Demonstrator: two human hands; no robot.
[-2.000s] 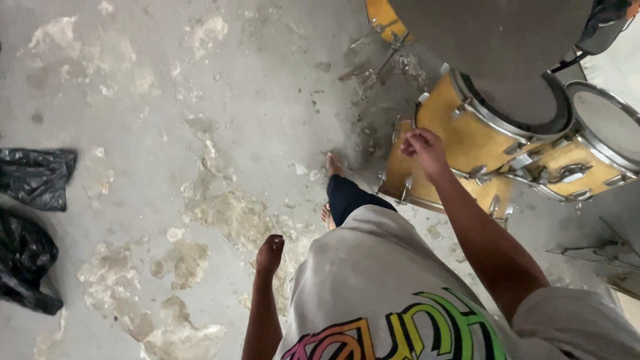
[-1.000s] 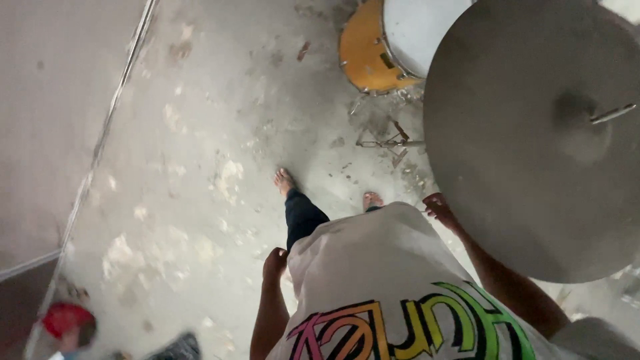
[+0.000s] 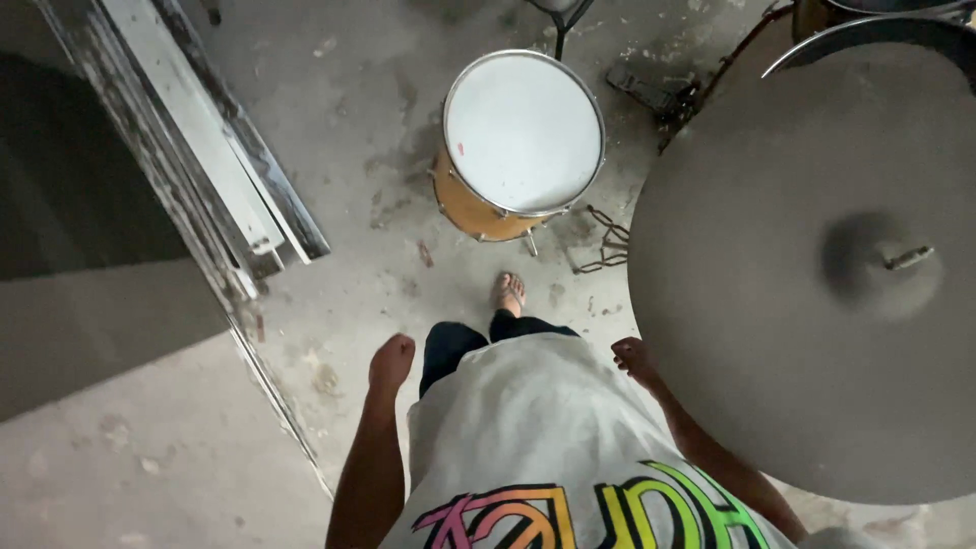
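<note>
My left hand [image 3: 392, 361] hangs beside my left thigh, loosely curled, its fingers mostly hidden; whether it holds anything does not show. By the left edge of a large grey cymbal [image 3: 732, 328] is my right hand [image 3: 633, 360], with its fingers curled and no object visible in it. The cymbal covers much of the right side, with a metal rod at its centre. Ahead of my foot stands a floor tom drum [image 3: 524, 133] with a white head and a yellow-orange shell, apart from both hands.
Long metal rails [image 3: 191, 130] lie on the floor at the left, near a narrow floor track [image 3: 278, 404]. A black pedal [image 3: 648, 90] lies beyond the tom. Folded stand legs [image 3: 606, 242] stick out under the cymbal. More drums [image 3: 877, 9] stand at the top right.
The view has moved forward along the floor; the floor tom, at the top edge a second ago, now shows whole. My right hand, raised near the drums two seconds ago, is lowered.
</note>
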